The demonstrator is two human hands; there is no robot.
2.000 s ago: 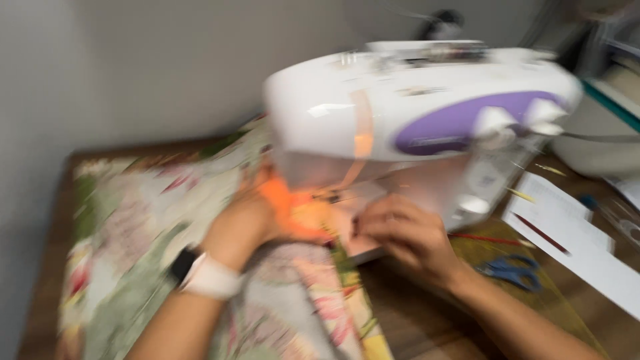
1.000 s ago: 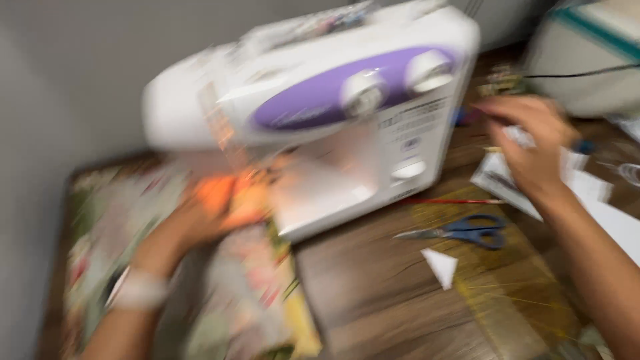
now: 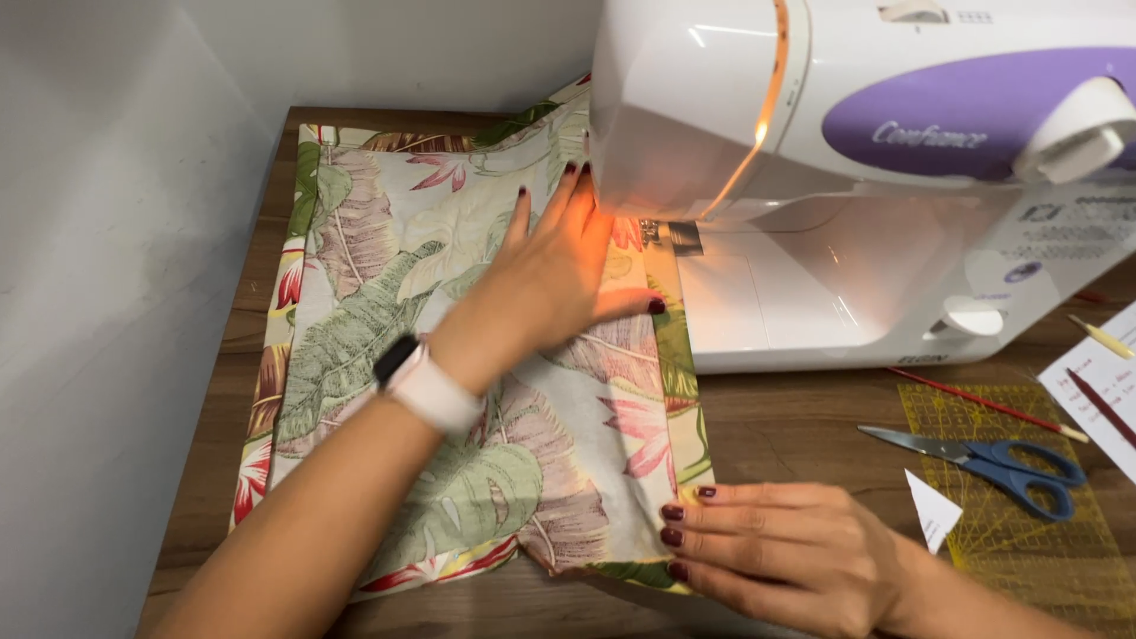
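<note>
A piece of leaf-and-flower print fabric [image 3: 479, 355] lies wrong side up, its folded borders showing the brighter side. Its right border runs beneath the presser foot [image 3: 650, 232] of a white and purple sewing machine [image 3: 799, 115], whose lamp glows orange. My left hand [image 3: 564, 257], with a watch on the wrist, rests flat on the fabric just left of the foot, fingers spread and thumb near the folded border. At the fabric's lower right corner lies my right hand [image 3: 763, 550], its fingertips on the border; whether it pinches the cloth is not clear.
Right of the machine's base are blue-handled scissors [image 3: 985, 461], a yellow gridded ruler [image 3: 1021, 559], a white paper scrap [image 3: 932, 510], a thin red stick [image 3: 985, 404] and written paper [image 3: 1100, 390] with a dark red pencil [image 3: 1100, 404]. A grey wall [image 3: 106, 266] borders the table's left side.
My right hand has come from the right of the machine, above the papers, to the fabric's lower right corner. My left hand stays beside the presser foot. The view has shifted.
</note>
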